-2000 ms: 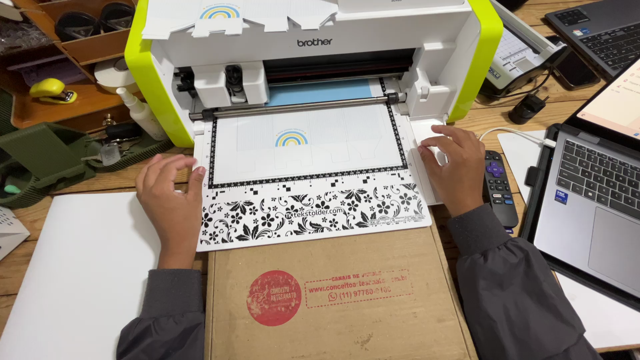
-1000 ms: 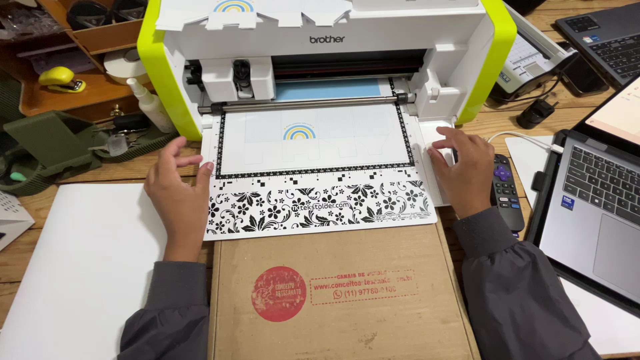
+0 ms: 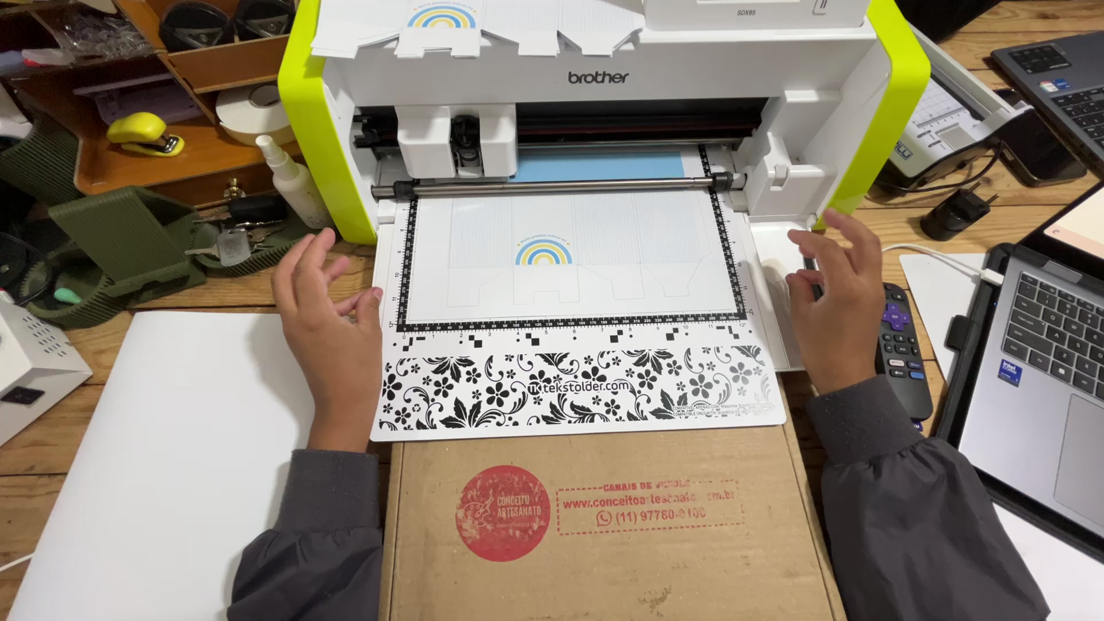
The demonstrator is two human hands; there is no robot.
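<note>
A Brother cutting machine (image 3: 604,95) with lime-green sides has a cutting mat (image 3: 509,341) with a black ruler border and floral print under its metal roller. On the mat lies a white sheet (image 3: 483,228) bearing a rainbow and faint box outlines; light blue shows behind the roller. My left hand (image 3: 323,328) is beside the mat's left edge, fingers bent and apart, holding nothing. To the right of the mat, over the machine's lowered flap, my right hand (image 3: 837,302) has its fingers curled and holds nothing. Cut paper pieces (image 3: 552,21) rest on top of the machine.
Under the mat's front is a cardboard box (image 3: 604,569) with red stamps. A laptop (image 3: 1056,345), a remote control (image 3: 901,345) and a black charger (image 3: 957,211) are at right. White paper (image 3: 164,448), a spray bottle (image 3: 293,181) and a green holder (image 3: 129,241) are at left.
My right hand has lifted off the flap beside the mat, its fingers now raised. My left hand stays by the mat's left edge. The view has shifted slightly.
</note>
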